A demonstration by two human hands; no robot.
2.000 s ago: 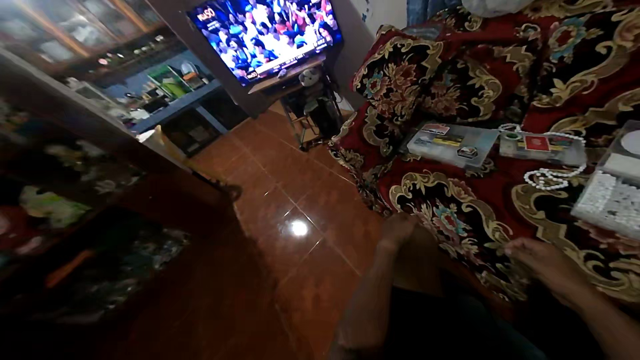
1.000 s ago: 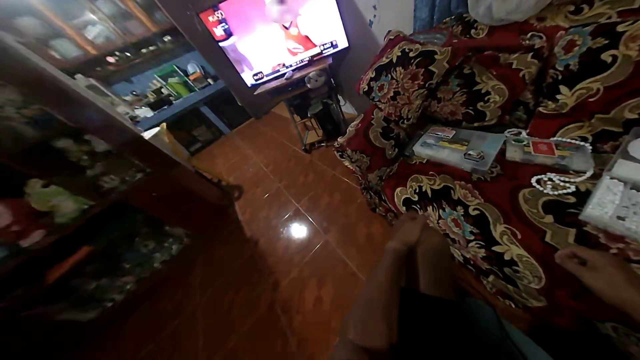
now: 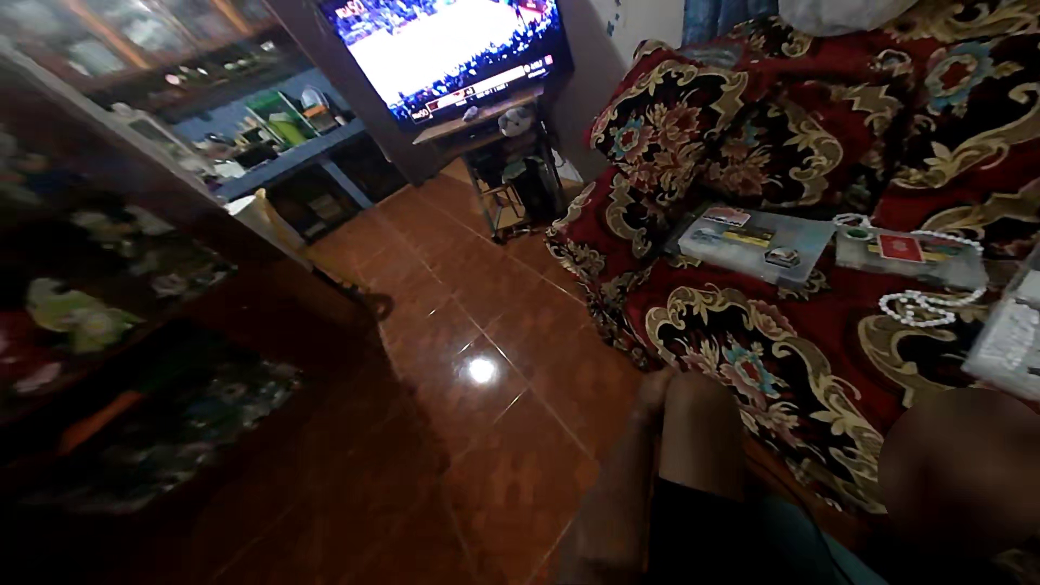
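Note:
My left hand (image 3: 655,393) rests against the side of my bent knee (image 3: 700,410); its fingers are not distinct. At the lower right is a dark, blurred, rounded form that seems to be my right hand (image 3: 959,459), in front of the sofa seat; its fingers cannot be made out. Beyond it on the sofa lie a white bead string (image 3: 918,313), a clear plastic case with a red card (image 3: 900,248) on it, and another clear case (image 3: 751,252) with small packets on top. A third clear box (image 3: 1011,329) holding white items is cut off by the right edge.
The floral-covered sofa (image 3: 821,382) fills the right side. A lit television (image 3: 455,49) stands on a small stand (image 3: 487,122) at the back. Dark shelves (image 3: 162,349) with ornaments stand at left, beside a glossy tiled floor (image 3: 520,455). A blue counter (image 3: 301,154) holds kitchen things.
My right hand, earlier over the sofa seat with its fingers visible, now seems to show only as a blurred form lower down. My left hand stays by the knee. The television picture has changed.

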